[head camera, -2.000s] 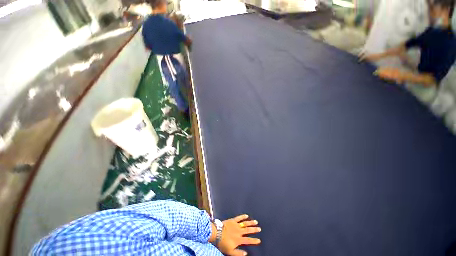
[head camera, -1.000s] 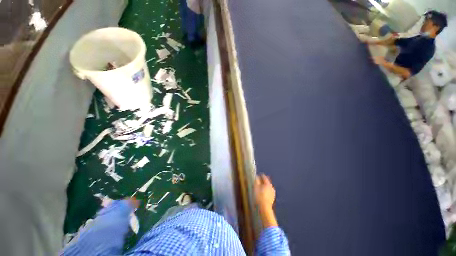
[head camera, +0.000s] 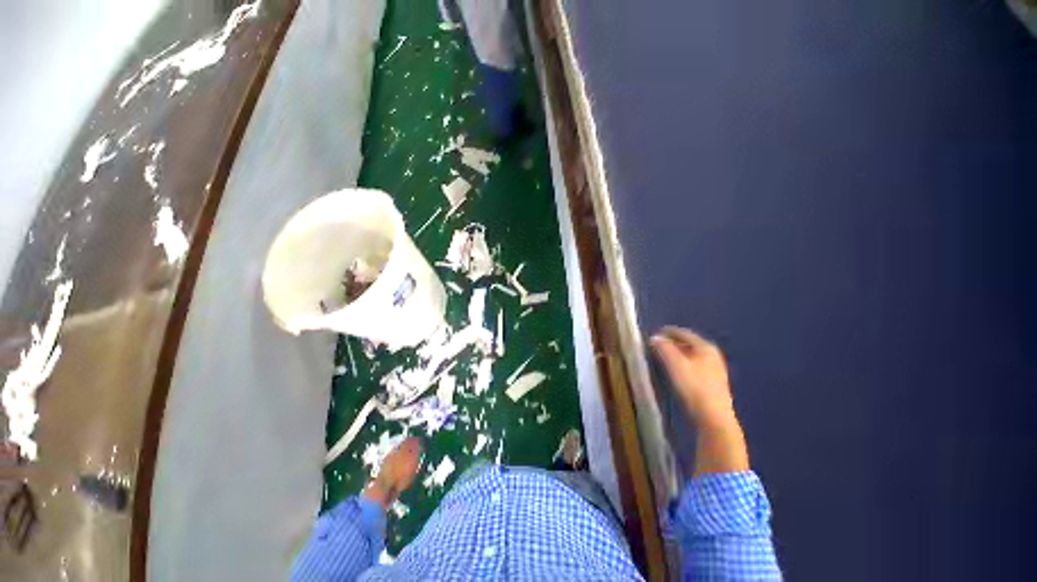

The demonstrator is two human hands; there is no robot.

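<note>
The dark navy fabric [head camera: 841,250] covers the long table at the right and looks mostly flat. Its pale edge runs along the table's brown wooden edge [head camera: 608,341]. My right hand [head camera: 696,370] is on or just over the fabric beside this edge, fingers bent and close together; whether they pinch cloth cannot be told. My left hand [head camera: 396,466] hangs low over the floor, away from the fabric, small and blurred, with nothing visible in it.
A white bucket [head camera: 398,290] with scraps inside stands on the green floor [head camera: 421,148]. White scraps [head camera: 472,252] lie around it. A person's lower leg [head camera: 498,97] shows in the aisle ahead. A brown-topped table [head camera: 108,284] with white strips stands at the left.
My left hand has left the fabric and hangs down. My right hand came onto the fabric's edge. My view has turned down, and the co-worker across the table is out of view.
</note>
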